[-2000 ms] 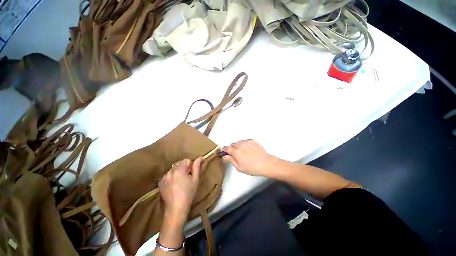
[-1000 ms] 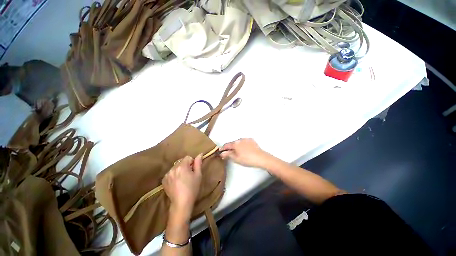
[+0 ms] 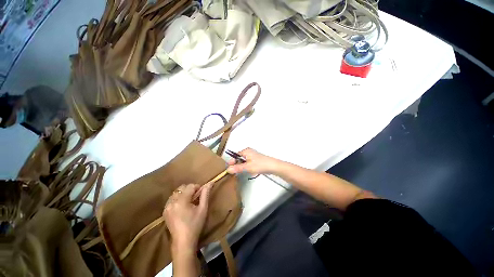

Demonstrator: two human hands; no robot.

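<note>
A brown bag body (image 3: 157, 189) lies at the table's front edge, with a yellow zip or binding line (image 3: 218, 177) across it. My left hand (image 3: 187, 210) is on the bag and pinches the yellow line between thumb and fingers. My right hand (image 3: 250, 161) is at the bag's right corner, at the end of that line. It holds dark thread snips (image 3: 235, 156) whose tips point up and left, off the fabric. A brown strap loop (image 3: 246, 103) lies on the table behind the bag. Loose thread ends are too fine to see.
Brown bags are heaped at the far left (image 3: 114, 59) and near left (image 3: 40, 238). Grey-beige bags (image 3: 214, 46) lie at the back. A bottle with a red base (image 3: 357, 57) stands on the white table cover (image 3: 325, 124). A masked person (image 3: 32, 108) is at the far left.
The snips, earlier mostly hidden at the bag's corner, now show above my right hand with tips pointing away from the bag. The camera view has shifted slightly.
</note>
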